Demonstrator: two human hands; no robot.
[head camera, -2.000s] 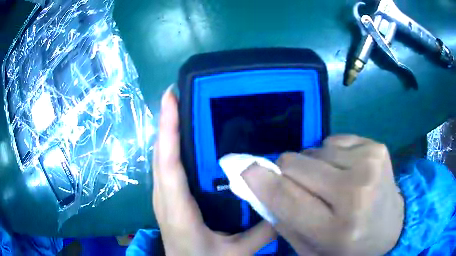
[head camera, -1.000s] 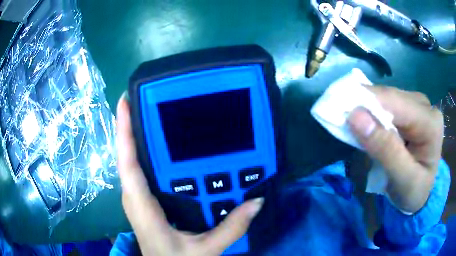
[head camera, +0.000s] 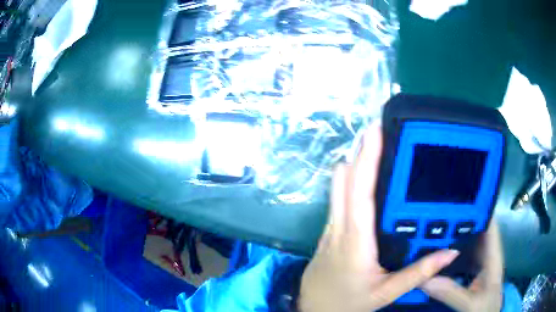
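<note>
The handheld tester (head camera: 448, 173) is upright, face up, with a black body, blue face and dark screen. My left hand (head camera: 359, 244) grips its left side, the thumb across the lower buttons. My right hand (head camera: 478, 280) holds its lower right side and is partly hidden behind it. A clear lens tray (head camera: 177, 79) with dark-framed lenses lies to the left under glossy, crinkled wrap. One dark-framed lens (head camera: 228, 178) lies at the near edge of the wrap, washed out by glare. A white wipe (head camera: 527, 109) lies right of the tester.
The air blow gun (head camera: 539, 189) is partly visible at the right edge. More white wipes lie at the top (head camera: 436, 6) and upper left (head camera: 64, 39). Below the table edge, a blue bin (head camera: 125, 244) holds red and black clamps (head camera: 183, 244). Crinkled plastic (head camera: 542, 295) shows lower right.
The view has swung left, so the wrapped tray shows nearer the middle and the tester at the right. My right hand has let go of its wipe and now holds the tester too.
</note>
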